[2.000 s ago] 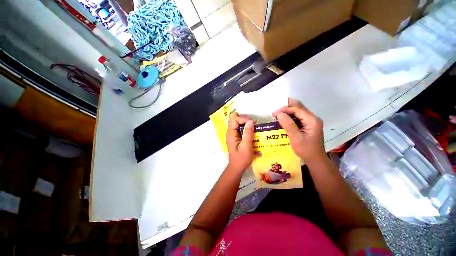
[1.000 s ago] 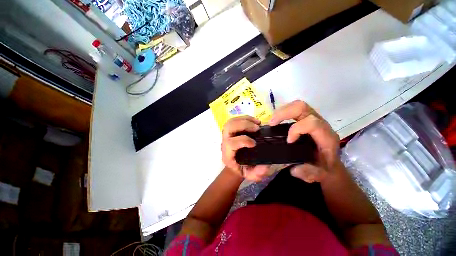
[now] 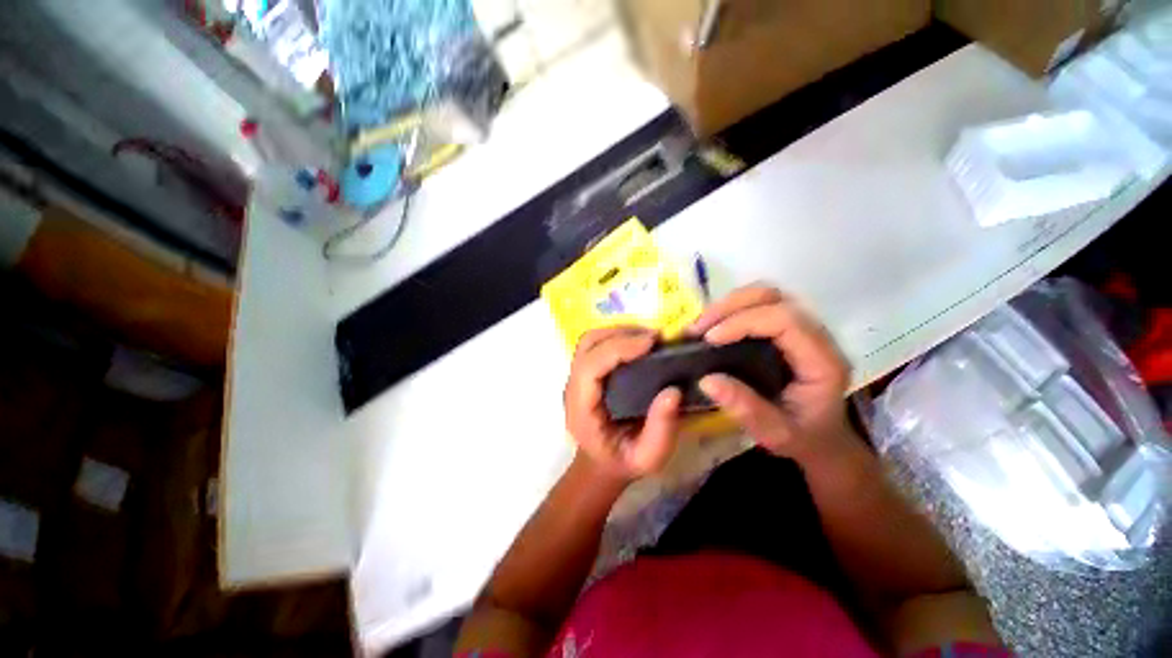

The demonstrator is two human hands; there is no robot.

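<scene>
A retail box (image 3: 688, 373) is held end-on, its black end towards me, with a little yellow showing below it. My left hand (image 3: 617, 399) grips its left side, the thumb on the black end. My right hand (image 3: 784, 373) grips its right side, the thumb also on the black end. The rest of the box is hidden behind the end and the hands. A yellow box with large lettering (image 3: 617, 285) lies on the bench just beyond my hands. A pen (image 3: 701, 273) lies beside it on the right. The view is somewhat blurred.
A white bench (image 3: 450, 476) carries a black strip (image 3: 450, 302) with a metal-framed slot. A brown carton (image 3: 797, 52) stands at the back, a white tray (image 3: 1041, 167) at the right. Bagged white trays (image 3: 1041, 411) lie on the floor at right. Bottle, blue roll and cord are at left.
The box was first held with its yellow front up and its top open with white showing; now its black end faces me. In the last second the thumbs have moved up onto that end.
</scene>
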